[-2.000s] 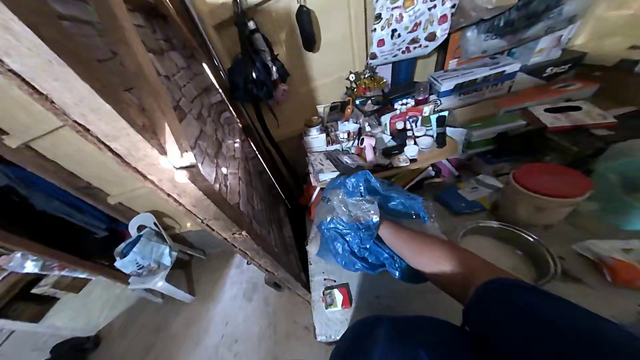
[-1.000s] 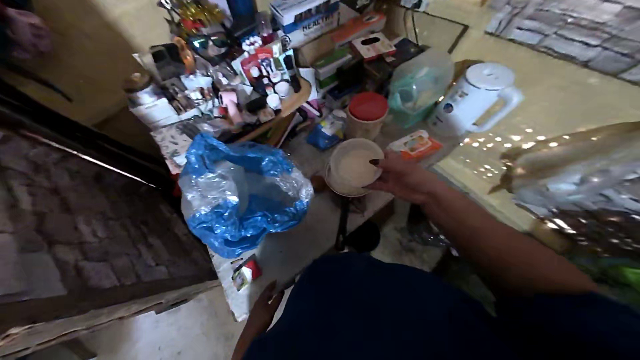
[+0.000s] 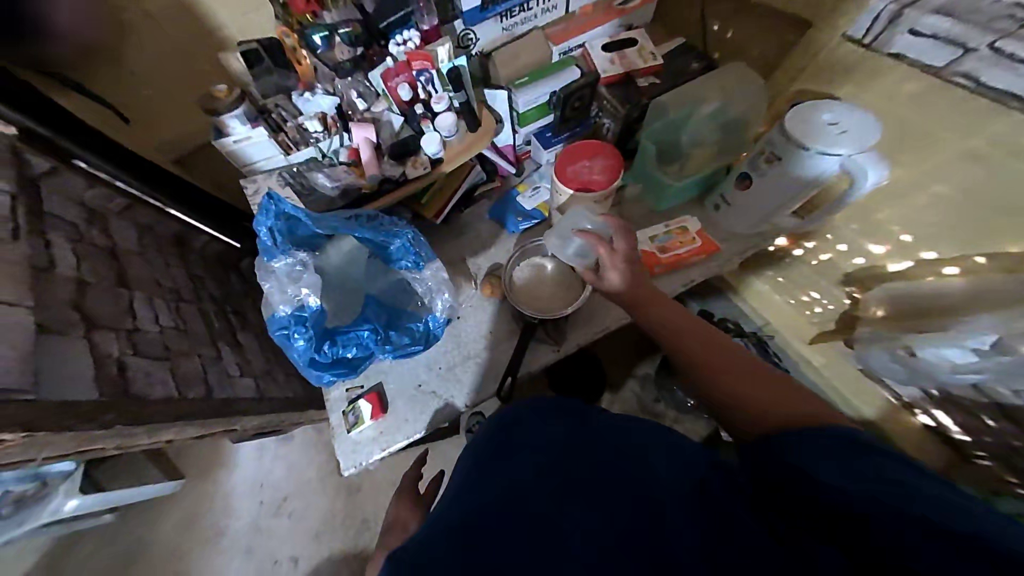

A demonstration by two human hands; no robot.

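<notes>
My right hand (image 3: 620,260) holds a small translucent plastic cup (image 3: 578,238) tilted over the right rim of a metal saucepan (image 3: 547,286). Pale grain or powder lies in the pan, whose black handle points toward me. Below the table edge hangs my left hand (image 3: 412,500), fingers apart and empty. A blue plastic bag (image 3: 364,352) stands wide open on the left of the table, with something pale inside that I cannot make out. Just behind the cup is a tub with a red lid (image 3: 589,166). A small round brown item (image 3: 491,286) touches the pan's left side.
A white electric kettle (image 3: 800,168), a green plastic container (image 3: 672,156) and an orange wipes pack (image 3: 678,245) stand to the right. Boxes and a crowded wooden shelf (image 3: 472,148) of toiletries fill the back. A small red and white packet (image 3: 366,410) lies near the front left edge.
My right hand, earlier in the blue bag, then at the right of the pan with a pale round container, now tilts the cup over the pan's rim. The view has swung right.
</notes>
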